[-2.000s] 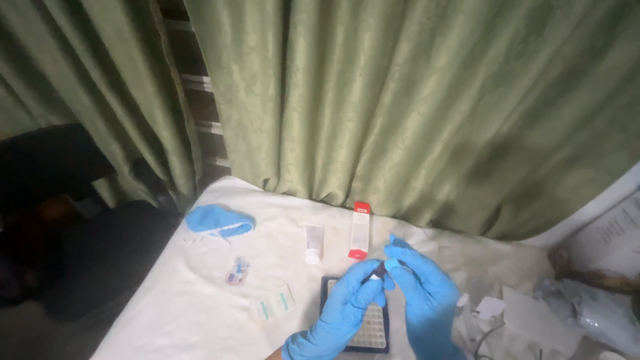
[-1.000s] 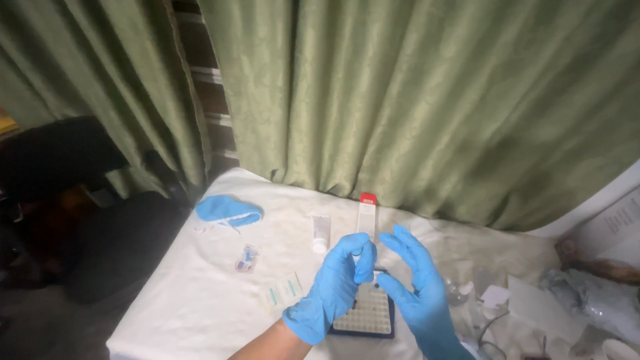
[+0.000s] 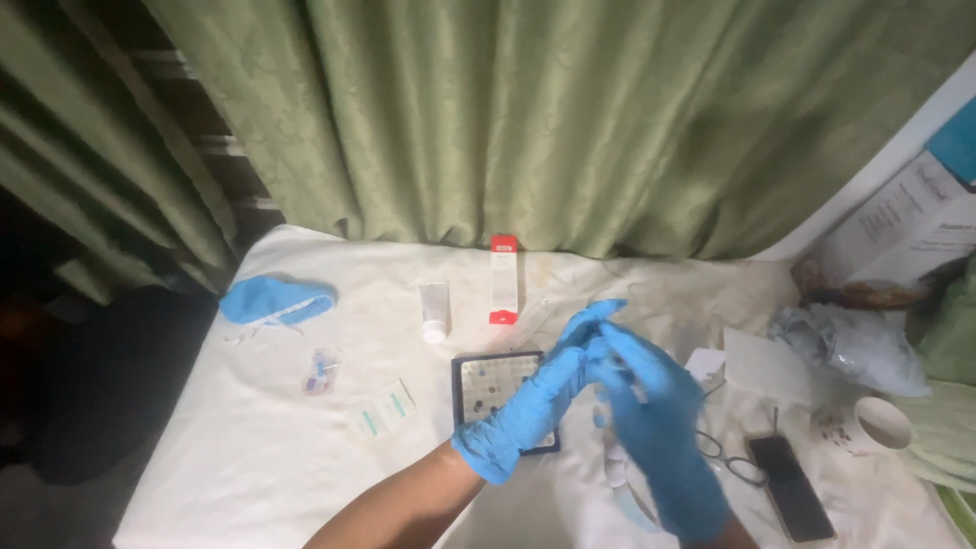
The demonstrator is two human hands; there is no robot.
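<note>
Both hands wear blue disposable gloves and meet at the right of a dark-rimmed tray (image 3: 457, 396) with rows of small round wells. My left hand (image 3: 545, 393) reaches over the tray's right part, its fingers against those of the other hand. My right hand (image 3: 659, 427) is blurred, its fingers bent toward the left fingers; whether anything small lies between them cannot be seen. Behind the tray are a white tube (image 3: 435, 309) with its cap toward me and a red and white box (image 3: 504, 278).
At left lie a blue cloth cap (image 3: 278, 301), a small clear packet (image 3: 320, 372) and a white and green packet (image 3: 386, 410). At right are scissors (image 3: 724, 457), a phone (image 3: 793, 488), a cup (image 3: 862, 427), white paper (image 3: 762, 366) and a crumpled plastic bag (image 3: 858, 343). Green curtains hang behind.
Two seconds ago my fingertips held a small dark item above the tray; one second ago my hands were apart. Now they have come together, to the right of the tray.
</note>
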